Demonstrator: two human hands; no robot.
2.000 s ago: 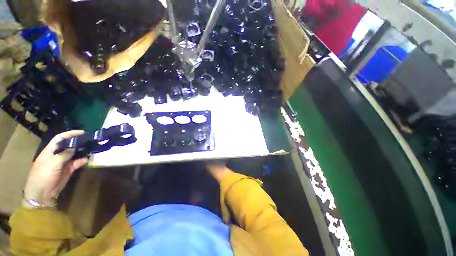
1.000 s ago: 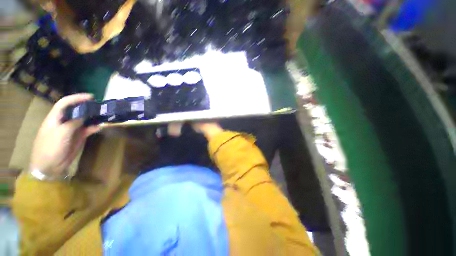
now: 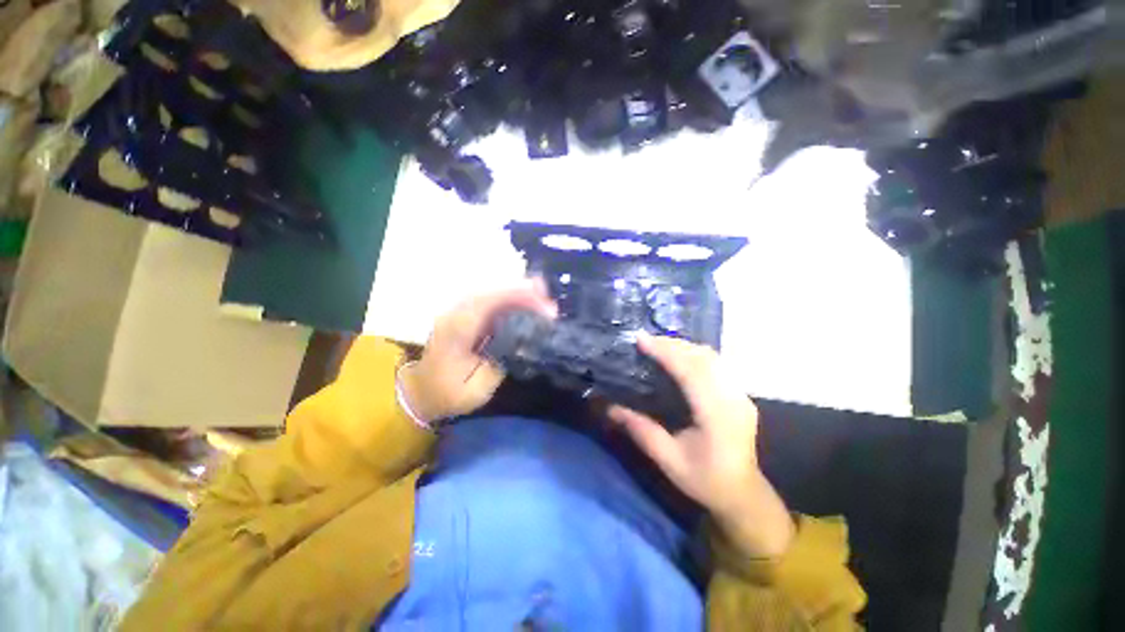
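Observation:
A black panel frame (image 3: 629, 286) lies on the white work sheet (image 3: 820, 296), with three round openings along its far edge showing white. My left hand (image 3: 466, 358) and my right hand (image 3: 703, 420) hold a row of black socket inserts (image 3: 586, 356) between them, one hand at each end. The row is above the sheet's near edge and hides the panel's near part. The row is slightly blurred, so its details cannot be told.
A heap of loose black inserts (image 3: 642, 111) lies behind the sheet, with a pale-edged square faceplate (image 3: 739, 69) in it. Black frames (image 3: 185, 154) stand at left above an open carton (image 3: 173, 321). A worn conveyor edge (image 3: 1024, 494) is at right.
My right hand has come up from below the sheet's edge and now holds the insert row with my left hand. The row moved right, in front of the panel. The camera view has shifted.

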